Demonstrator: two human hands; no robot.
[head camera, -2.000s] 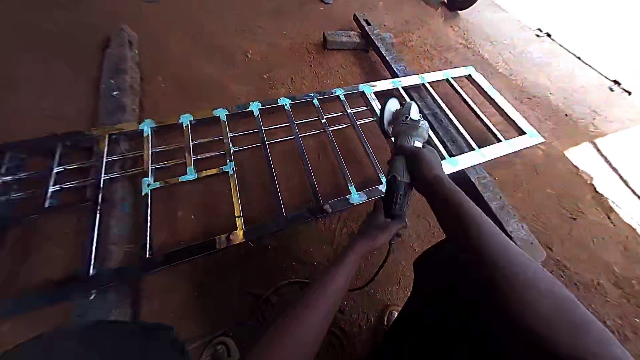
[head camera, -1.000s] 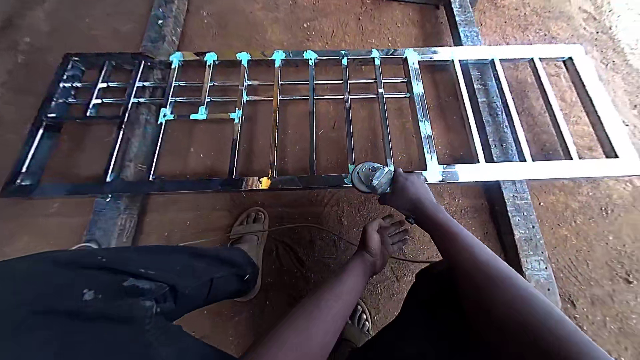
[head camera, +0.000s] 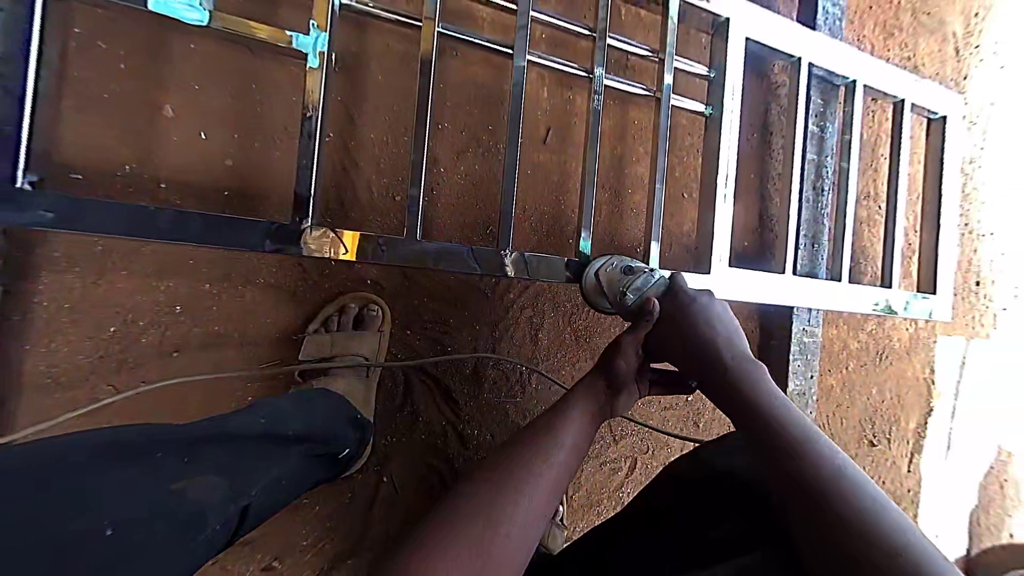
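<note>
An angle grinder (head camera: 628, 280) has its disc end at the lower rail of a welded metal frame (head camera: 456, 256), near the foot of an upright bar. My right hand (head camera: 696, 328) is closed around the grinder, just behind its head. My left hand (head camera: 628, 360) is up against the tool's underside, below the right hand; whether it grips the body cannot be made out. The frame has several upright bars, thin cross rods and patches of turquoise coating (head camera: 310, 42). A yellowish patch (head camera: 328, 242) marks the lower rail to the left.
Beneath the frame's right part runs a dark support beam (head camera: 804, 368). A power cable (head camera: 472, 358) crosses the reddish ground and passes over my sandalled foot (head camera: 348, 336). My other foot (head camera: 556, 528) shows at the bottom, partly hidden by my arm.
My left hand, apart from the grinder with fingers spread one second ago, is now against it. The grinder has moved from the frame's middle two seconds ago to the lower rail. The view has shifted closer.
</note>
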